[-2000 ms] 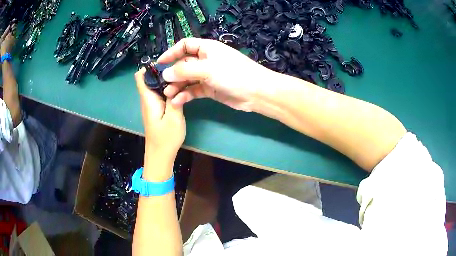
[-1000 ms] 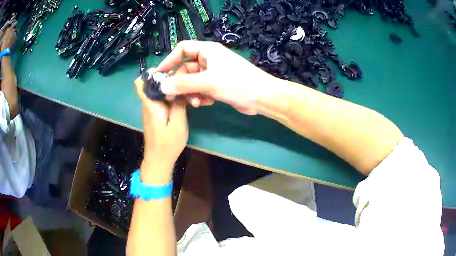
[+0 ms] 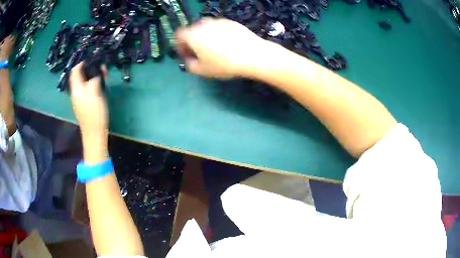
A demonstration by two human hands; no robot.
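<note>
My left hand point(image 3: 90, 95), with a blue wrist strap point(image 3: 95, 170), is at the front left edge of the pile of slim black housings point(image 3: 138, 43). A dark part point(image 3: 92, 71) shows between its thumb and fingers; whether it is held or lies in the pile behind is blurred. My right hand point(image 3: 214, 48) is between the housings and the heap of curved black parts point(image 3: 297, 25). Its fingers are curled and blurred, and I cannot tell if they hold anything. Some housings carry green circuit boards point(image 3: 154, 40).
The table's pale front edge point(image 3: 227, 160) curves below my arms. An open carton of dark units point(image 3: 189, 201) stands below it. At the far left are another worker's arm point(image 3: 6, 95) and a tangled green-silver pile point(image 3: 33, 30). A small black part lies apart point(image 3: 385, 24).
My hands were together around a black part and are now apart. My left hand has moved left to the housings; my right hand has moved slightly up and right.
</note>
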